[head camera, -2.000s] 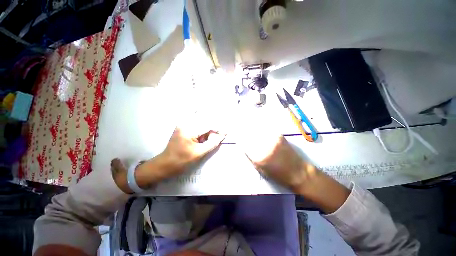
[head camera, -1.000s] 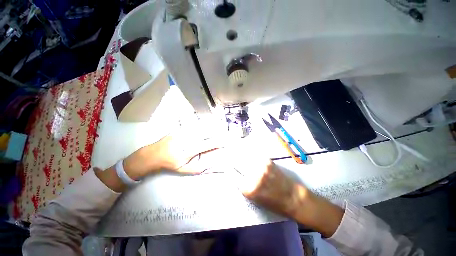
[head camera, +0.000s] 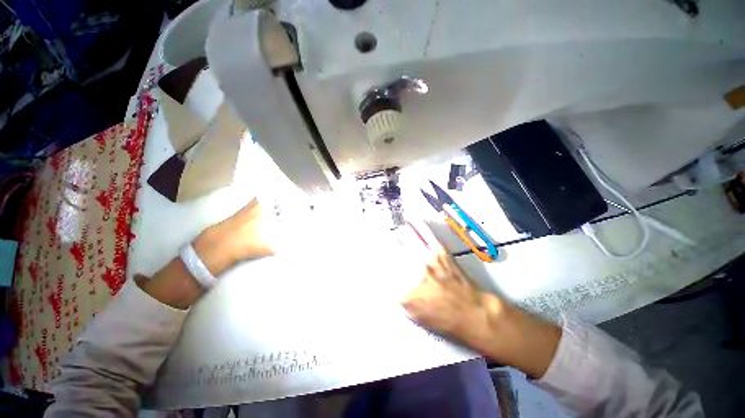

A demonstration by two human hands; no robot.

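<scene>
The sewing machine head (head camera: 490, 73) spans the top, with its presser foot and needle (head camera: 394, 196) in bright glare. My left hand (head camera: 233, 241) lies on the table left of the needle, its fingers washed out. My right hand (head camera: 449, 298) is at the right of the glare, in front of the snips, its fingertips washed out. A thin reddish line (head camera: 417, 234) shows just above its fingers. Whether either hand holds cloth is hidden by the glare. Beige fabric pieces with dark brown ends (head camera: 200, 159) lie at the left behind the machine head.
Snips with blue and orange handles (head camera: 466, 227) lie right of the needle. Beyond them are a flat black device (head camera: 543, 180) and a white cable (head camera: 633, 233). A tan sheet with red print (head camera: 73, 253) is at left. Ruler markings (head camera: 253, 367) run along the front edge.
The view has shifted, showing more of the machine head than at first. My hands have moved apart, the left one farther left. The reddish line, earlier between my hands, now shows beside my right fingers.
</scene>
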